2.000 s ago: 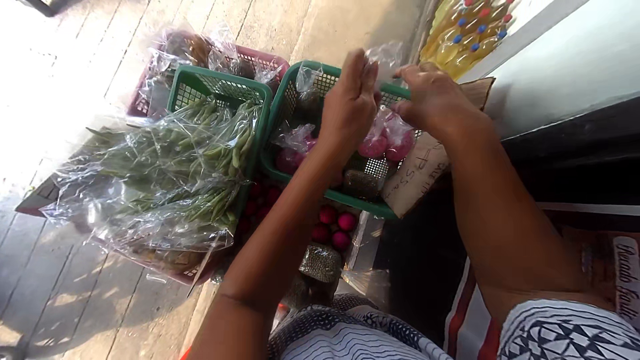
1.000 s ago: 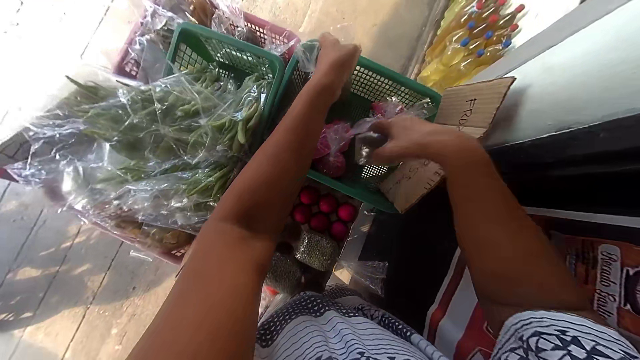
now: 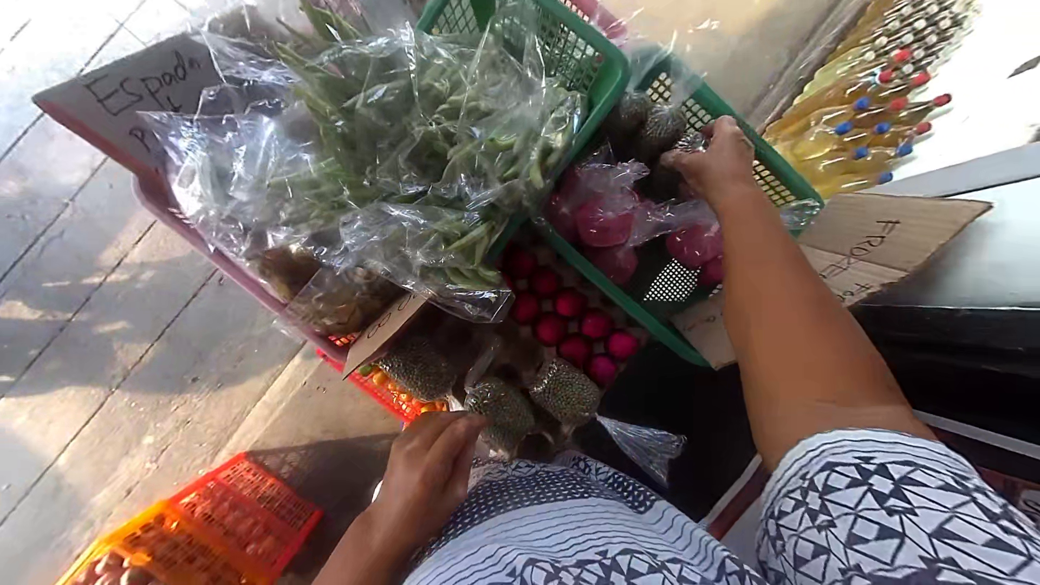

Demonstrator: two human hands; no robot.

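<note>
My right hand point(image 3: 715, 158) reaches into the green plastic basket point(image 3: 621, 296), its fingers curled at a clear plastic bag of small dark beans or seeds point(image 3: 664, 126). Below it in that basket lie bags of round pink items point(image 3: 605, 221). My left hand point(image 3: 435, 451) is low, near my shirt, its fingers bent beside a filled bag of small greenish grains point(image 3: 500, 406); whether it grips the plastic cannot be told. Another such bag point(image 3: 566, 392) rests to its right, below a tray of round magenta items point(image 3: 571, 303).
Bagged green pods point(image 3: 439, 146) fill the upper middle. A handwritten cardboard sign point(image 3: 894, 236) leans by the basket. Bottles of yellow liquid point(image 3: 845, 122) stand at upper right. An orange-red crate point(image 3: 236, 520) sits on the paving at lower left.
My left hand has left the green basket and come down near the bagged grains. My right hand has moved to the basket's upper part. The view has shifted, showing the orange-red crate.
</note>
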